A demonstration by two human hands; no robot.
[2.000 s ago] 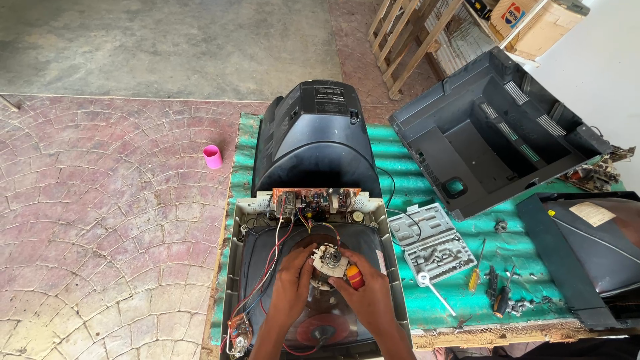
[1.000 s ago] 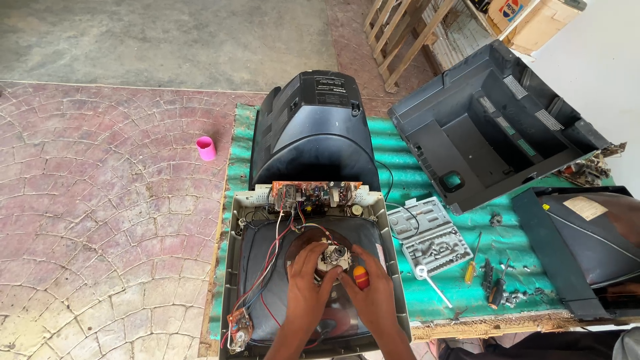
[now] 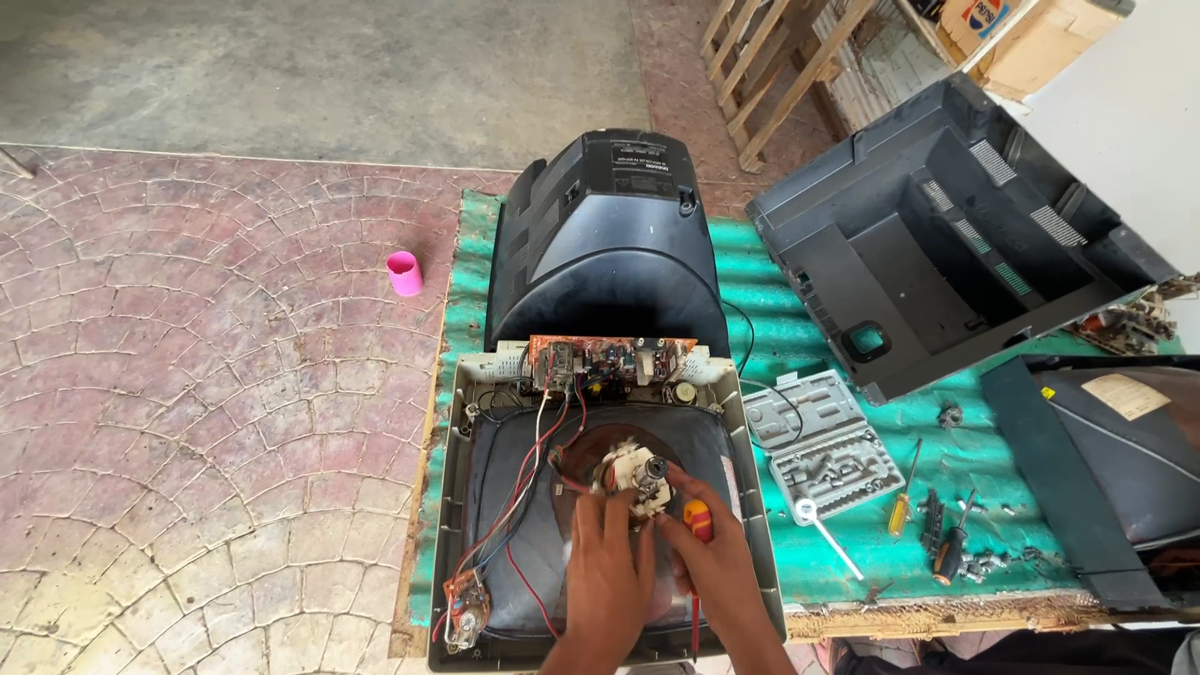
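Observation:
An opened CRT television [image 3: 497,525] lies with the back of its picture tube upward. My left hand [image 3: 605,562] touches the near left side of the white deflection yoke [image 3: 630,469] around the tube's neck. At the yoke's right side are the fingers of my right hand [image 3: 708,553], which also holds a screwdriver with a red and yellow handle [image 3: 697,517], its shaft pointing down. Red, white and blue wires run from the circuit board [image 3: 609,361] at the far edge to a small neck board [image 3: 464,605] at the lower left.
Beyond the set stands a black television back cover [image 3: 609,244]; another cover [image 3: 900,225] lies at the right. A socket set case [image 3: 830,450], a yellow screwdriver [image 3: 902,511] and another picture tube [image 3: 1125,450] rest on green corrugated sheeting [image 3: 750,272]. A pink cup [image 3: 404,274] is at the left.
My left hand has moved from the yoke's left side to its near side. The screwdriver in my right hand is now more upright in view.

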